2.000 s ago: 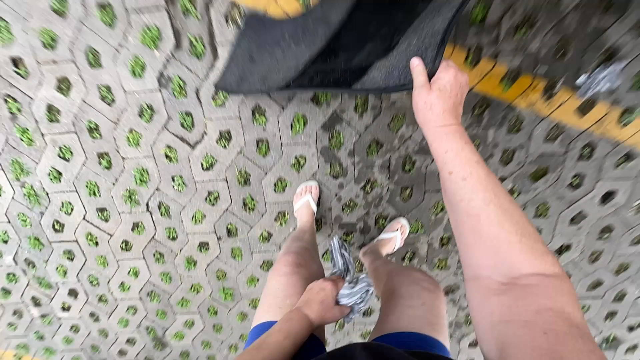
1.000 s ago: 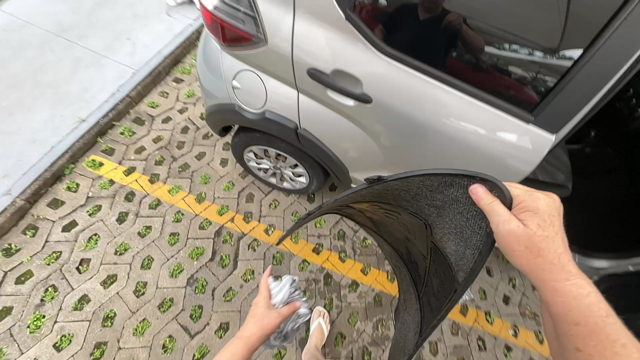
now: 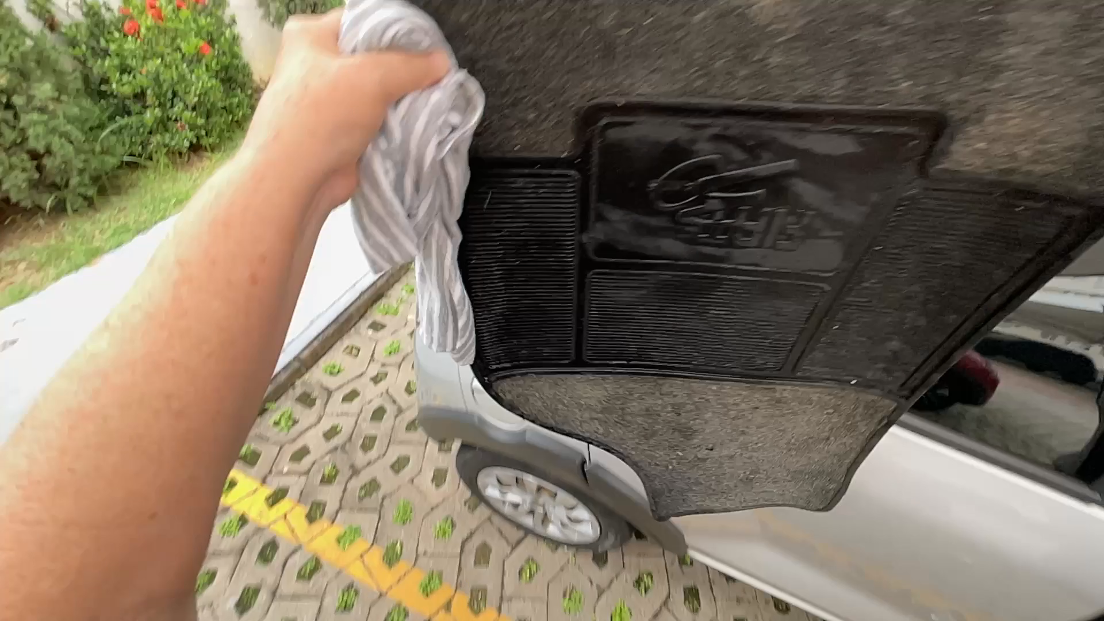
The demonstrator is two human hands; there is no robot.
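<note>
My left hand (image 3: 362,86) is raised at the upper left, closed on a crumpled grey-and-white striped cloth (image 3: 423,181) that hangs down along the left edge of a car floor mat (image 3: 707,319). Whether its fingers also grip the mat does not show. The mat is dark carpet with black ribbed rubber panels and a raised emblem, and it hangs in front of the car, filling the upper right. My right hand is out of view.
Behind the mat stands a silver car, with its rear wheel (image 3: 539,509) and door (image 3: 776,552) showing. Below are grass pavers (image 3: 345,483) with a yellow painted line (image 3: 345,552). A pale concrete strip, grass and flowering bushes (image 3: 172,78) lie at the left.
My left hand has risen with the striped cloth to the mat's upper left edge. The mat, curled a second ago, now hangs spread out. My right hand has left the view.
</note>
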